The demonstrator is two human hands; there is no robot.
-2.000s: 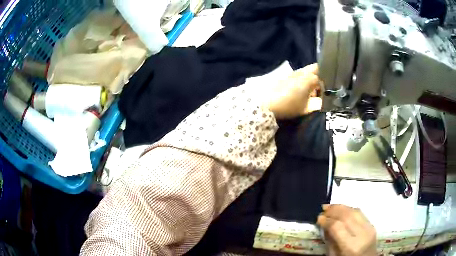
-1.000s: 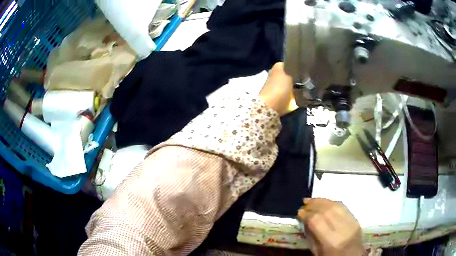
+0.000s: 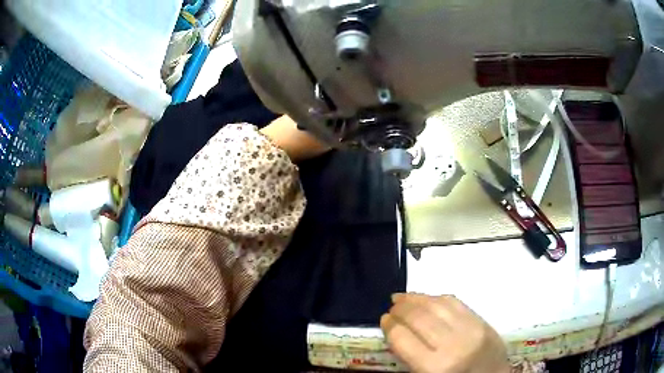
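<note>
A black garment piece (image 3: pixel 342 255) lies under the sewing machine head (image 3: pixel 437 44) and over the table's front edge. A narrow white tape (image 3: pixel 400 233) runs along its right edge. My left hand (image 3: pixel 295 137) is partly hidden behind the machine head; its fingers are out of sight. My right hand (image 3: pixel 437 331) is at the table's front, fingertips together at the garment's lower right edge, holding the cloth there. The needle is hidden behind the machine head.
Thread snips (image 3: pixel 520 211) lie right of the needle area. A dark red phone-like object (image 3: pixel 603 182) with a cord is further right. Loose white tape (image 3: pixel 515 138) lies behind the snips. A blue basket (image 3: pixel 191 69) at left holds beige fabric (image 3: pixel 95 138) and thread cones (image 3: pixel 54 248).
The view has shifted, so the machine head now covers more of the middle and hides my left fingers. My right hand remains at the garment's lower right edge.
</note>
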